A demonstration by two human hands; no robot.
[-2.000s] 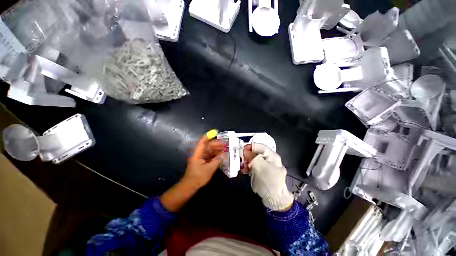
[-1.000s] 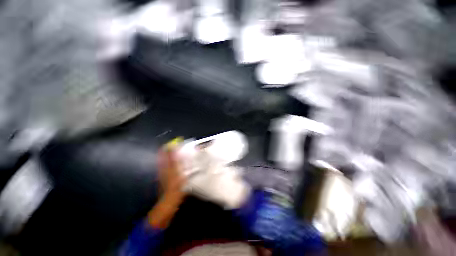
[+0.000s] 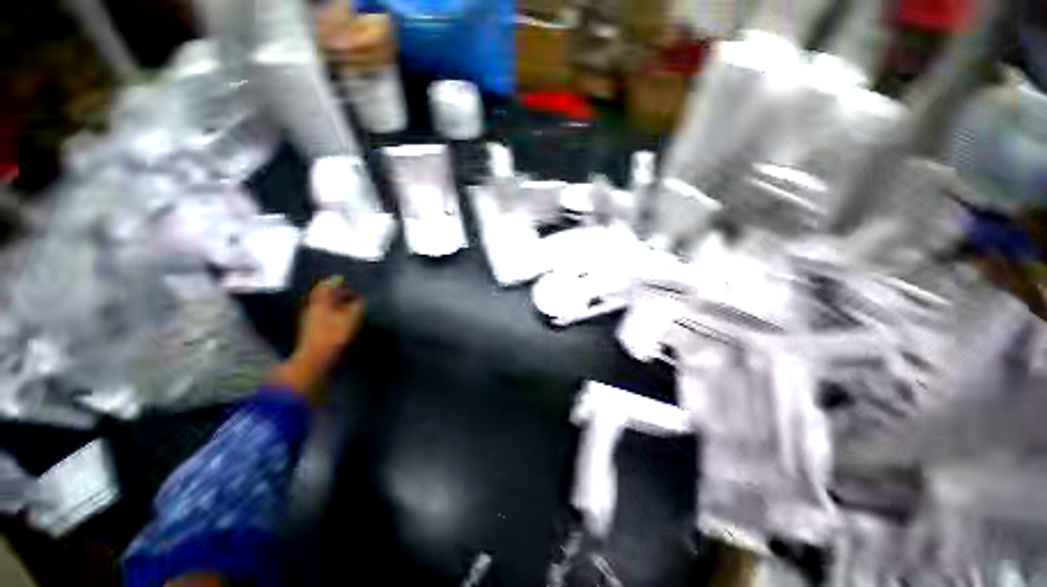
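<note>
My left hand, blurred, reaches forward at left of centre, over the black bench. Yellow shows at its fingertip. Whether it holds anything cannot be told. My right hand is out of the picture. White housing units stand beyond the left hand: one with a round end, another beside it and one just left of the hand. A white L-shaped unit lies on the bench at right of centre.
A heap of white housings fills the right side. A clear bag with grey pieces lies at left. Tall white stacked parts stand at the back right. Another person's hand shows at the top left. Small pieces lie at the bottom edge.
The view has tilted up towards the far side. My left hand has left the unit both hands held and reached forward. My right hand and that unit are no longer seen.
</note>
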